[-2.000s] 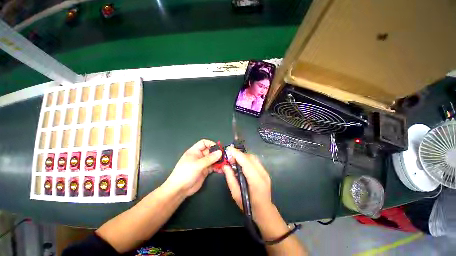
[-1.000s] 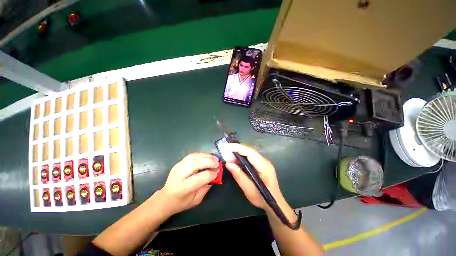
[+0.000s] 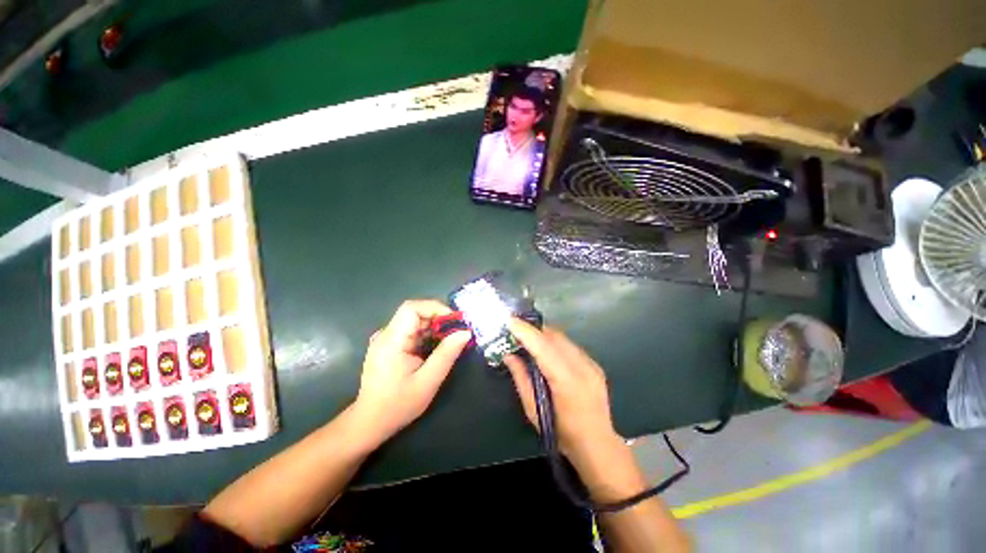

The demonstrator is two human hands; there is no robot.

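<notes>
A small circuit board unit with a bright white face and a greenish lower end is held between my hands over the mat. My left hand grips a red-and-black part at the board's left edge. My right hand holds the black soldering iron and touches the board's right side. The iron's cable loops over my right wrist. The iron's tip is hard to make out.
A white tray with red-and-black parts in its lower rows stands left. A lit phone, a fan with wire guard, a cardboard box, a tip-cleaning pot and a white desk fan are behind and right. A conveyor runs beyond.
The board now shows its bright face upward between my hands. The red part has moved up to its left edge. The iron has turned more upright. The view has shifted slightly.
</notes>
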